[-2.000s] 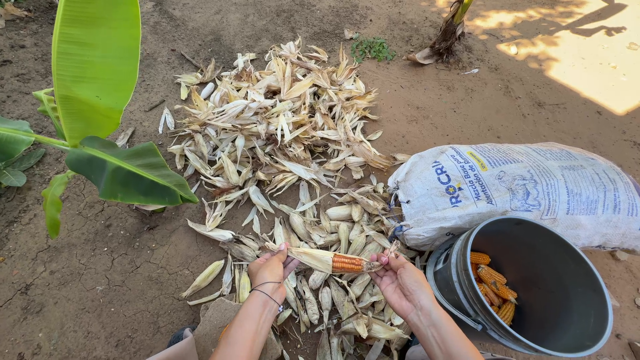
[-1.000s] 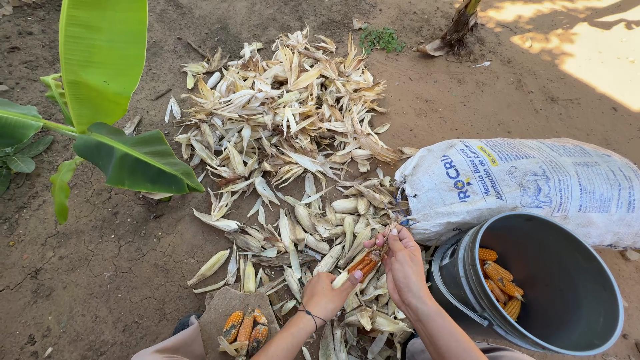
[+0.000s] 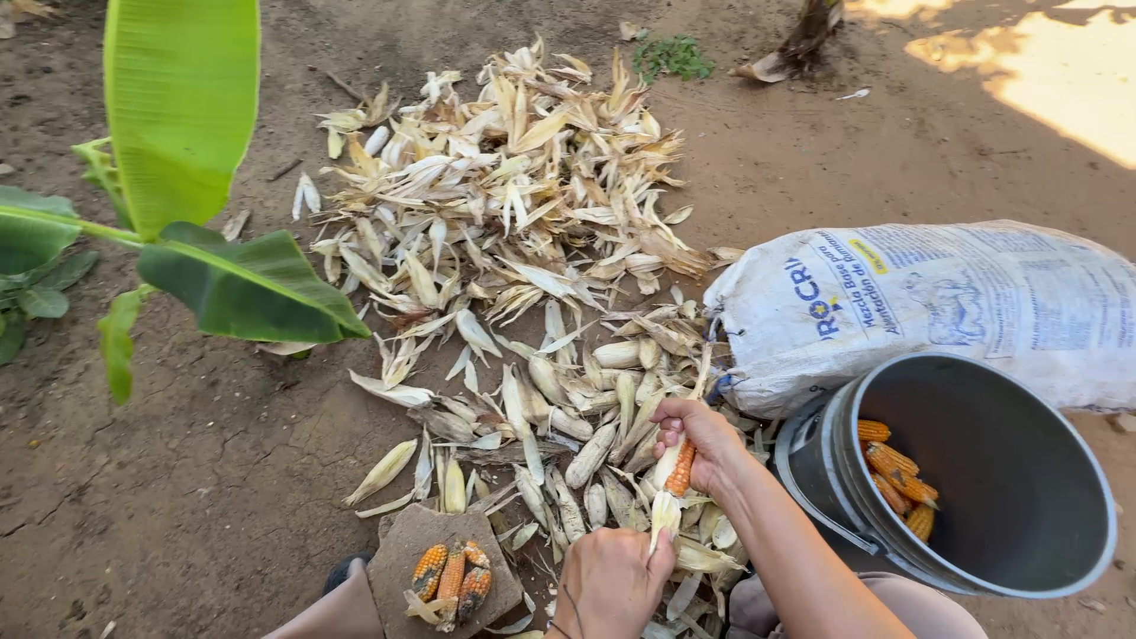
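A partly husked orange ear of corn (image 3: 681,469) is between my two hands, tilted, with pale husk around its ends. My right hand (image 3: 701,444) is closed around its upper part and the husk. Below it, my left hand (image 3: 612,577) grips husk at the lower end. Unhusked ears (image 3: 590,455) lie on the ground just beyond and beside the hands. To the right stands a gray plastic bucket (image 3: 816,470) holding several husked orange ears (image 3: 901,479). Several small, darkly spotted ears (image 3: 450,581) rest on a flat stone block (image 3: 404,550) at lower left.
A large heap of dry husks (image 3: 524,169) lies farther out. A printed white woven sack (image 3: 896,302) lies behind the bucket. A young banana plant (image 3: 191,115) leans in at left, and a stem base (image 3: 803,44) rises at the top right. My knees flank the work area.
Two seconds ago the hands held an ear horizontally between them; now it is tilted, with the left hand lower and the right hand higher. The view has shifted somewhat, bringing the stone into sight.
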